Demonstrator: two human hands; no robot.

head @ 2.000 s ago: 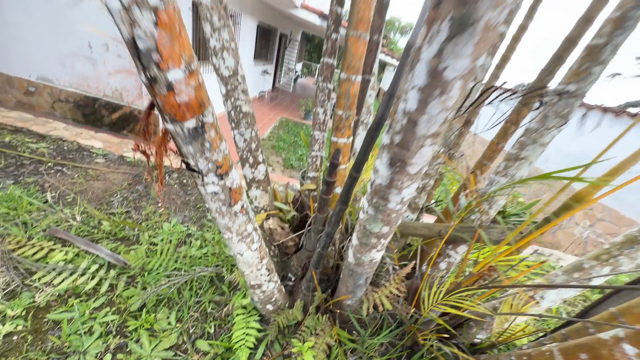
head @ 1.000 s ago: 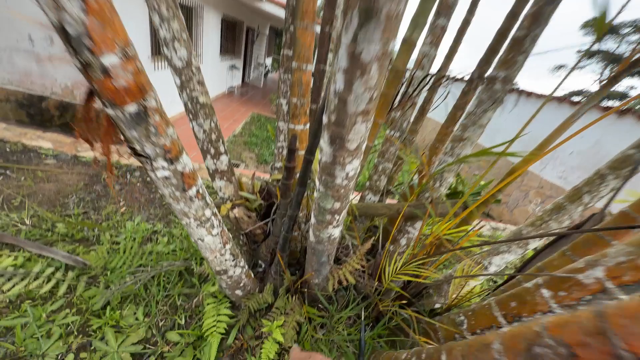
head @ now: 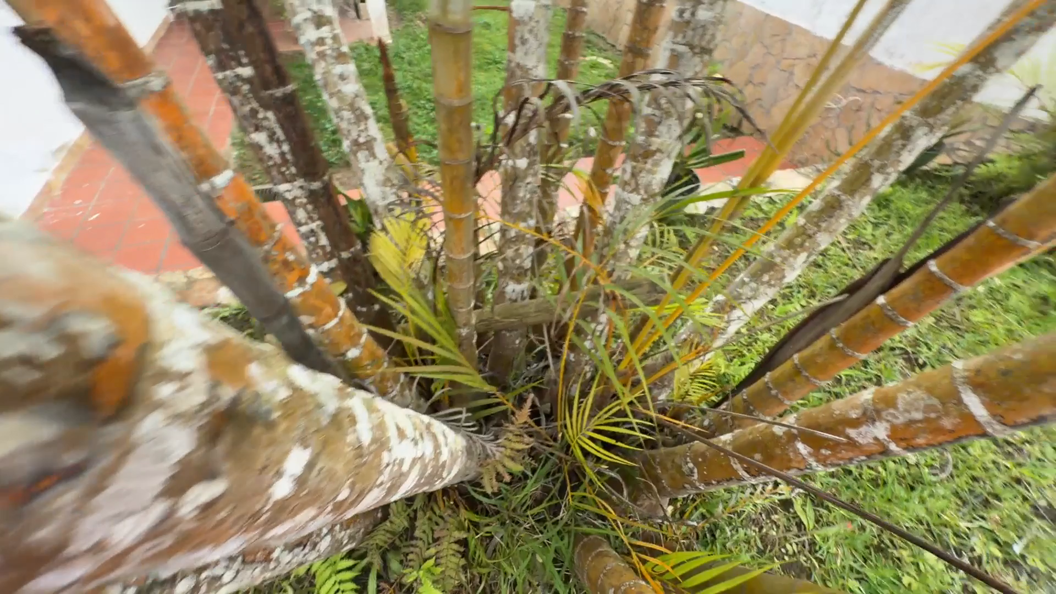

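Neither my left hand nor my right hand shows in the head view now, so what they hold cannot be seen. A clump of palm stems fills the view. The nearest, a thick stem with white lichen patches, leans in from the left edge. Behind it are an orange ringed stem and a dry grey stalk. An upright yellow-green stem stands near the middle. Small green and yellow palm fronds and ferns grow at the base.
Orange-brown stems slant out to the right, with a thin dry stalk below them. Grass lies beyond. Red tiled paving is at the back left, and a stone-faced wall at the back right.
The view has moved closer over the clump's base. A small patch of what looks like a fingertip at the bottom edge one second ago is out of view now.
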